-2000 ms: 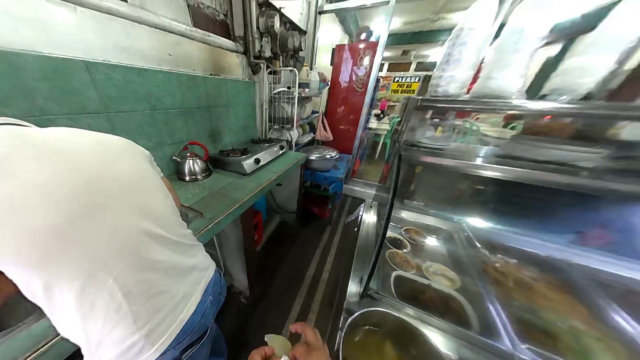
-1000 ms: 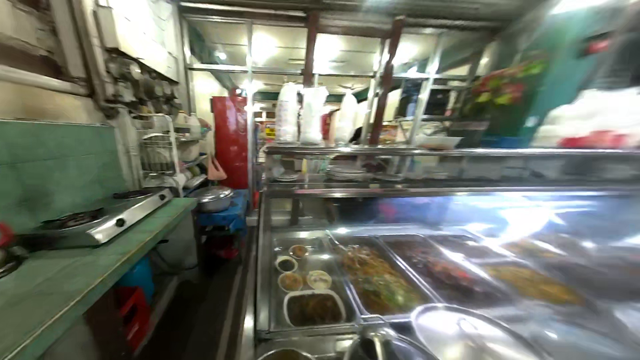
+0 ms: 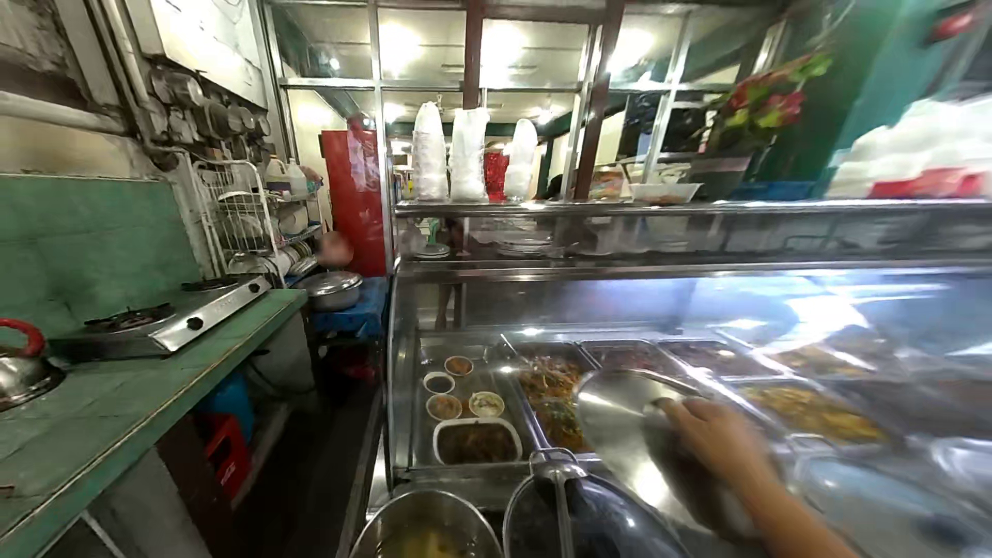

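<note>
My right hand grips the knob of a round metal pot lid, which is tilted in front of the food display. My left hand is out of view. Left of the lid stands an open metal pot with yellowish liquid in it. Beside that pot lies a dark, shiny lid or pan with a ladle-like metal utensil across it. Behind the glass, metal trays of cooked food stand in rows, with several small bowls and a rectangular white dish at the left.
A green tiled counter at the left bears a two-burner gas stove and a kettle. A lidded pot stands on a blue table. Stacks of plastic cups top the display case. A red crate sits under the counter.
The view has swung right from the aisle to the food display. The person in the white shirt and my hand with a pale item have left view. My right hand now holds the pot lid.
</note>
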